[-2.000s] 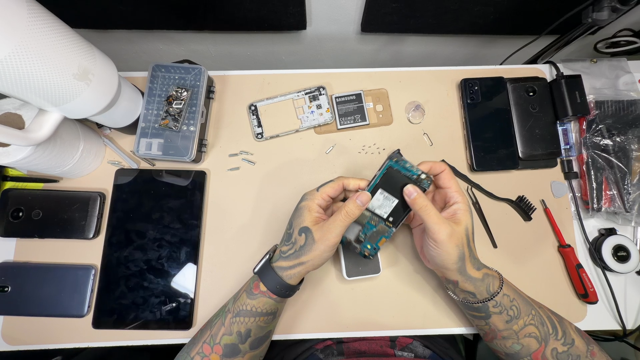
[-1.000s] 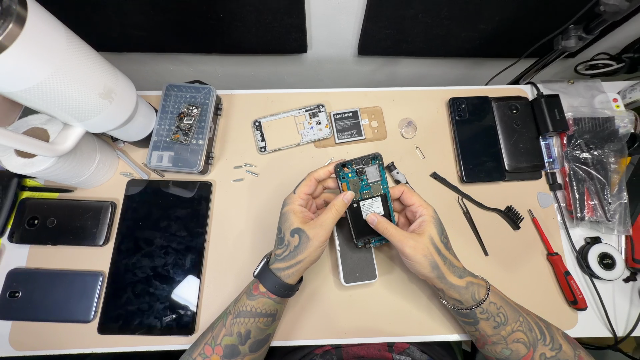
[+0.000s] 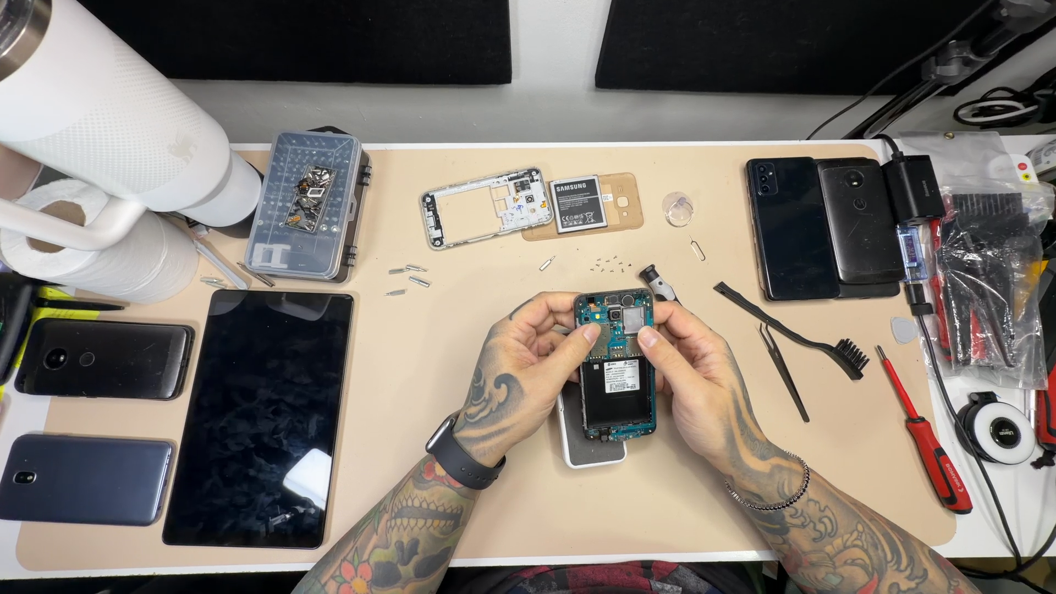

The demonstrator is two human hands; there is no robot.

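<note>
An opened smartphone body (image 3: 617, 396), its teal circuit board showing, is held upright between my two hands. My left hand (image 3: 528, 371) grips its upper left edge, thumb on the board. Its upper right edge is in my right hand (image 3: 701, 371), with that thumb also on the board. Beneath lies a white and grey slab (image 3: 587, 450), partly hidden. A grey and black tool handle (image 3: 657, 283) pokes out behind my right fingers. Farther back are a phone mid-frame (image 3: 433, 221), a Samsung battery (image 3: 577, 204) and a gold back cover (image 3: 629, 200), with small screws (image 3: 610, 265) nearer me.
At left lie a tablet (image 3: 260, 421), two phones (image 3: 103, 359) and a parts box (image 3: 301, 206) near a white tumbler (image 3: 132, 107). At right are two more phones (image 3: 792, 231), a black brush (image 3: 792, 328), tweezers (image 3: 782, 373) and a red screwdriver (image 3: 928, 445).
The opened phone body, tilted and partly seen edge-on two seconds ago, now stands straight with its board facing up. Both thumbs have moved onto the upper part of the board.
</note>
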